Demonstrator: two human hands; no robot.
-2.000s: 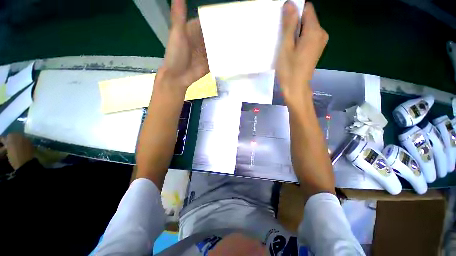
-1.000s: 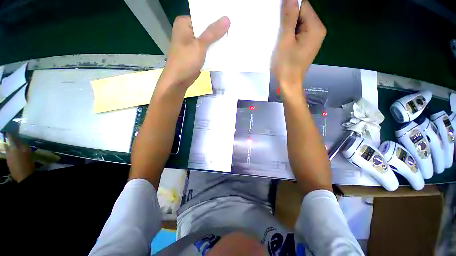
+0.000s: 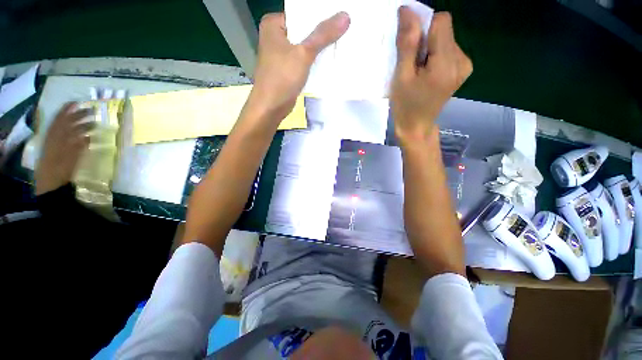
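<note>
A white sheet [image 3: 352,60], overexposed and cut off by the top edge, is held up above the far edge of the bench. My left hand [image 3: 285,60] is at its left side, with the thumb lying on the face of the sheet. My right hand [image 3: 428,67] grips its right edge between thumb and bent fingers. Whether it is one sheet or several layers, I cannot tell. A pale yellow strip [image 3: 186,114] lies on the bench, partly behind my left forearm.
Printed silver-grey sheets [image 3: 373,190] lie on the bench. A crumpled white tissue [image 3: 515,174], a slim tool [image 3: 481,216] and several white handheld devices [image 3: 519,238] are at right. Another person's hand [image 3: 65,144] is on a second yellow strip [image 3: 98,151] at left. An open carton [image 3: 559,320] is below.
Another person's hand has come onto the bench at left with a second yellow strip and small white parts. My left thumb has moved onto the sheet's face since the earliest frame.
</note>
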